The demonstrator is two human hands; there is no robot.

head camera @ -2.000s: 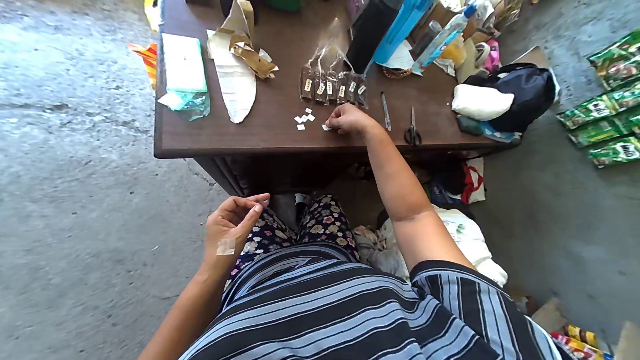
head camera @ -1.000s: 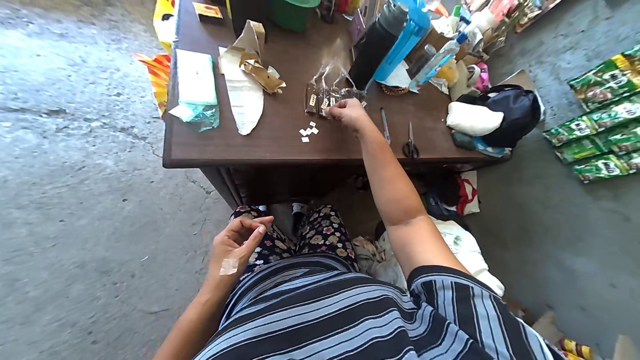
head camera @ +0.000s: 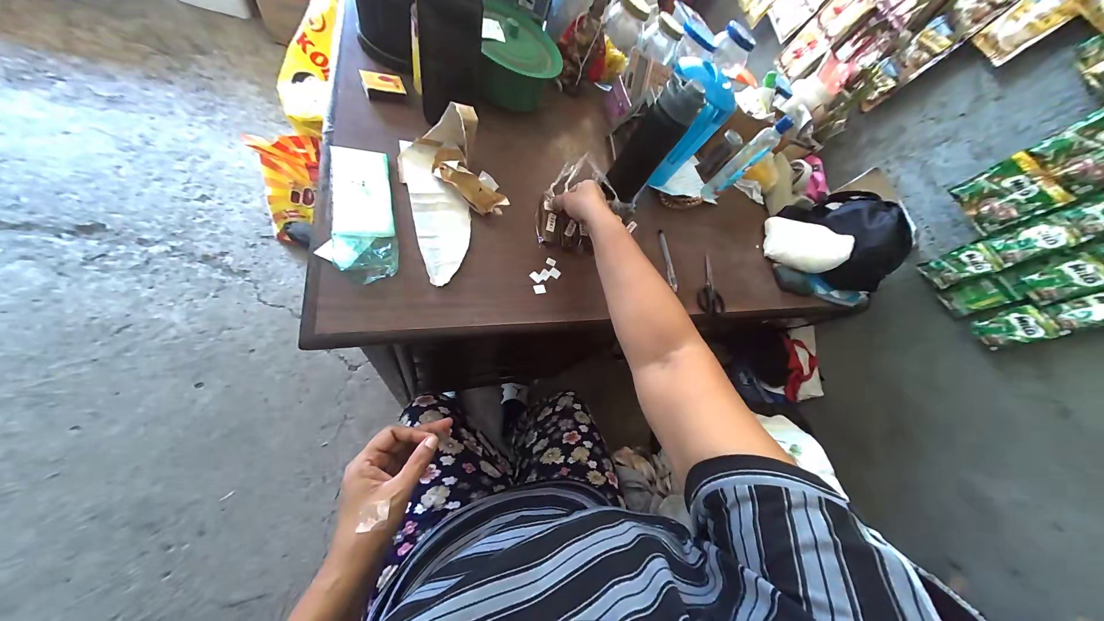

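Note:
My right hand (head camera: pixel 582 203) reaches over the table onto a row of small clear plastic packets (head camera: pixel 569 231) with dark contents and small white labels; its fingertips are partly hidden, so I cannot tell if they grip one. Nearer the table's front edge lie several small white paper labels (head camera: pixel 540 276). A pen (head camera: pixel 667 259) and a pair of scissors (head camera: pixel 710 297) lie to the right of them. My left hand (head camera: pixel 388 474) is held above my lap, thumb near the fingers, with a piece of clear tape (head camera: pixel 373 516) stuck near the wrist.
On the brown wooden table (head camera: pixel 388 321) are a plastic-wrapped white pack (head camera: pixel 360 194), torn paper (head camera: pixel 438 224), a matchbox (head camera: pixel 382 84), a green lidded tub (head camera: pixel 517 56) and a dark bottle (head camera: pixel 653 138). A black bag (head camera: pixel 875 237) sits at the right end.
My right hand has moved away from the loose white labels, farther over the table to the packets. My left hand stays above my lap.

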